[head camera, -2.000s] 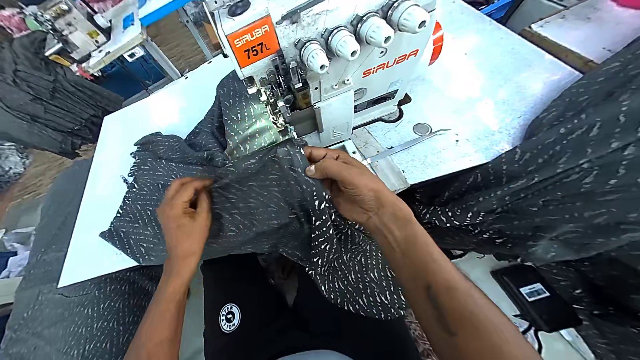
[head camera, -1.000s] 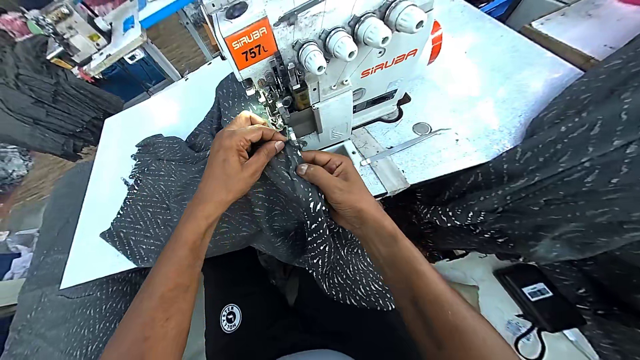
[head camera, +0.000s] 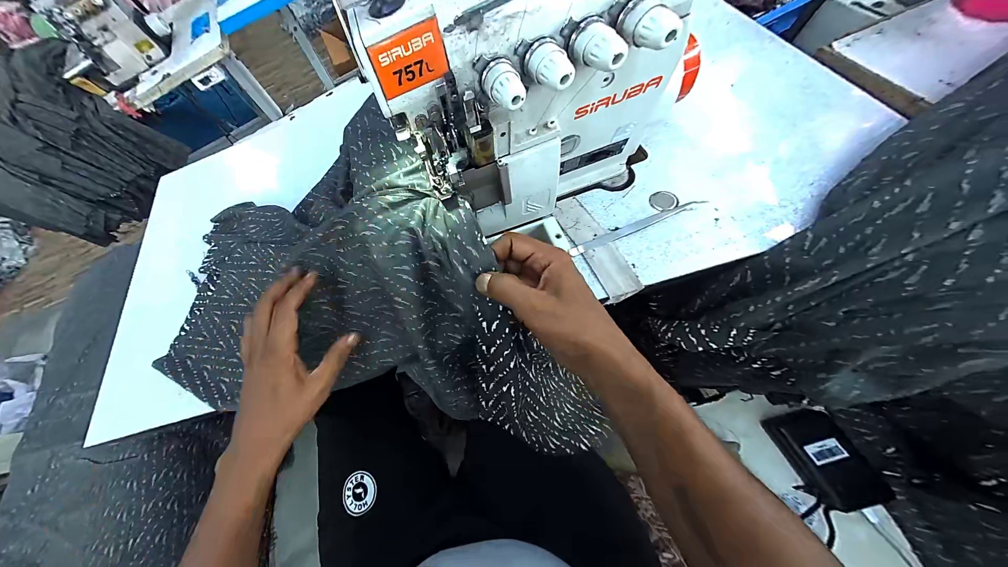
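A dark grey fabric with small pale dashes lies bunched over the white table and hangs over its front edge. Its far part runs under the presser foot of a Siruba overlock sewing machine, where a lamp lights it. My right hand pinches the fabric's right edge between thumb and fingers, just in front of the foot. My left hand is spread over the fabric at the left, fingers apart, gripping nothing; whether its fingertips touch the cloth I cannot tell.
Tweezers lie on the white tabletop right of the machine. More dashed fabric is heaped at the right, above a black case. Dark cloth hangs at the far left, near another sewing table.
My left hand has drawn back from beside the presser foot to the left and opened. The right hand still pinches the fabric edge, a little nearer to me.
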